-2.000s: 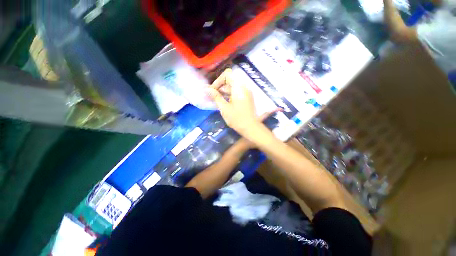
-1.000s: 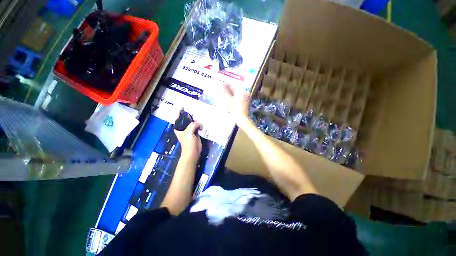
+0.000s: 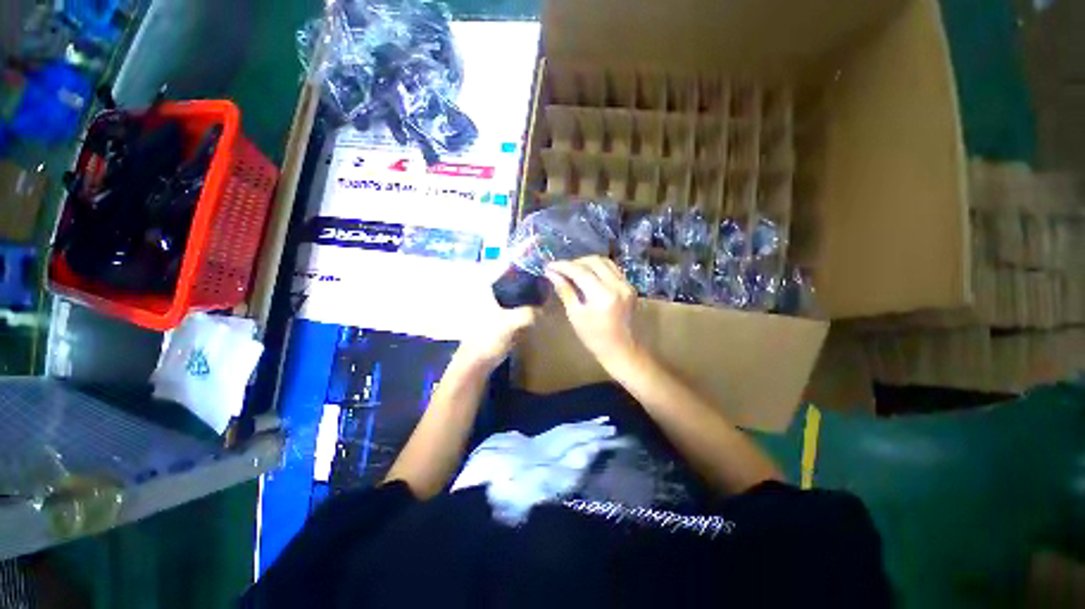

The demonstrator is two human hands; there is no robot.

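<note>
My left hand (image 3: 494, 333) holds a black power adapter (image 3: 519, 287) near the carton's left edge. My right hand (image 3: 597, 300) grips a clear poly bag (image 3: 550, 238) at the adapter's upper right; whether the adapter is partly inside the bag is hard to tell. The open shipping carton (image 3: 898, 179) stands to the right with a brown divider grid (image 3: 666, 131). Bagged adapters (image 3: 702, 282) fill the grid's near rows; the far cells show no adapters. More bagged adapters (image 3: 399, 77) lie heaped on the white end of the long printed box (image 3: 393, 286).
A red basket (image 3: 226, 238) of black adapters stands at the left. A white packet (image 3: 208, 366) lies below it. A grey ribbed surface (image 3: 107, 458) is at the lower left. Folded brown cardboard (image 3: 1023, 256) is stacked right of the carton.
My left hand has moved right with the adapter, and my hands have come together at the carton's edge. A clear bag now shows in my right hand. The camera view has turned and shifted.
</note>
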